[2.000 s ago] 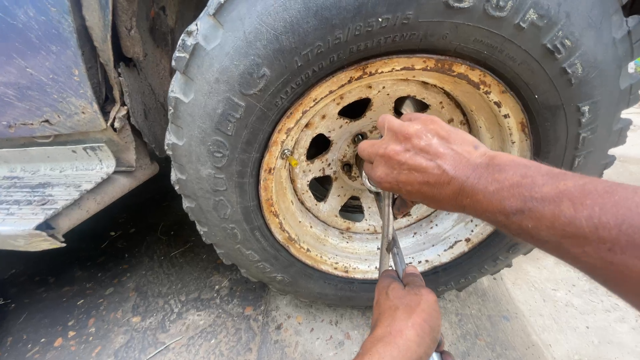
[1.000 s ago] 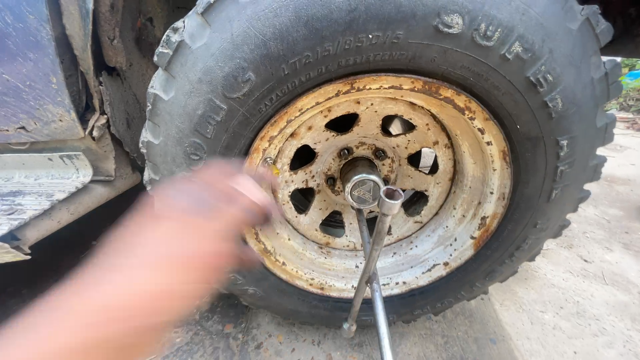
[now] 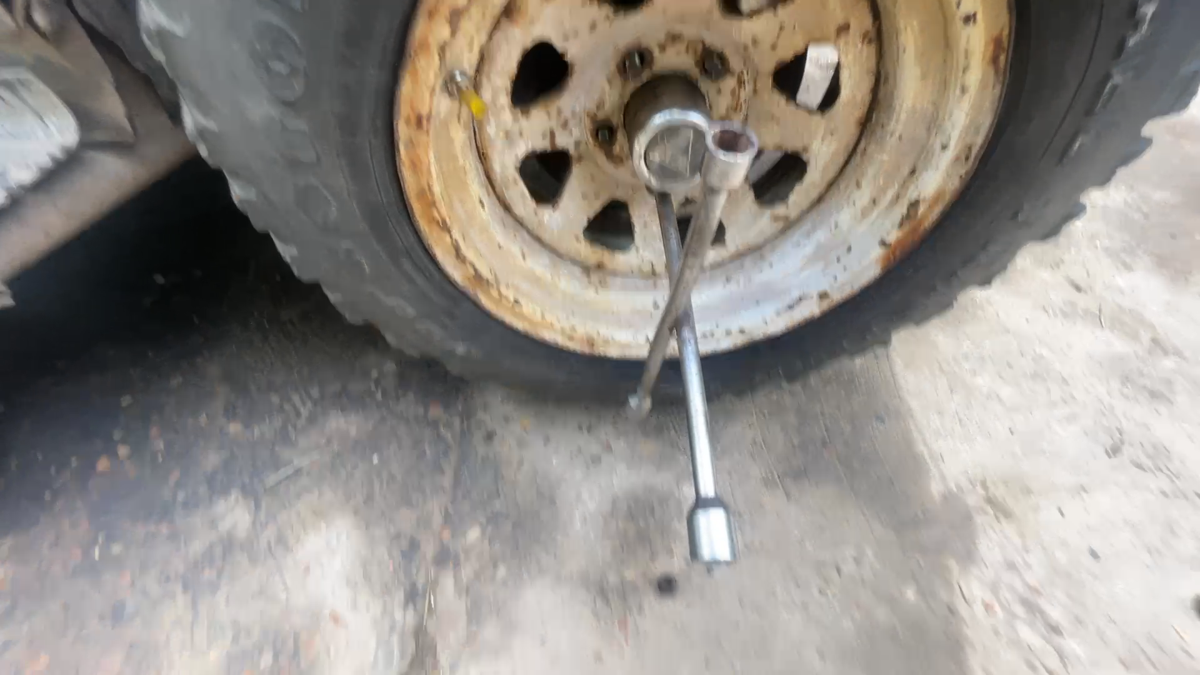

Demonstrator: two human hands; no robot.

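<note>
Neither of my hands is in view. A metal lug wrench [image 3: 694, 403] hangs at the wheel hub, its shaft pointing down toward the ground with a socket at the lower end. A second metal wrench with an open socket end [image 3: 727, 159] crosses it, and its far end reaches down near the tire. Both meet by a round metal ring or cap [image 3: 671, 152] in front of the hub. The rusty cream steel wheel rim [image 3: 553, 300] shows lug studs or nuts [image 3: 636, 63] around the hub. How the wrenches are joined cannot be told.
The black tire [image 3: 328, 187] stands on rough concrete [image 3: 562, 525]. A yellow-tipped valve stem [image 3: 472, 98] sticks out of the rim at left. The vehicle's metal side step [image 3: 84, 202] is at far left. A small dark round object [image 3: 666, 585] lies on the ground below the wrench.
Two seconds ago both hands were on the wrenches; one second ago a blurred hand was at the left with the wrenches left at the hub. Now both hands are gone and the view has tilted down.
</note>
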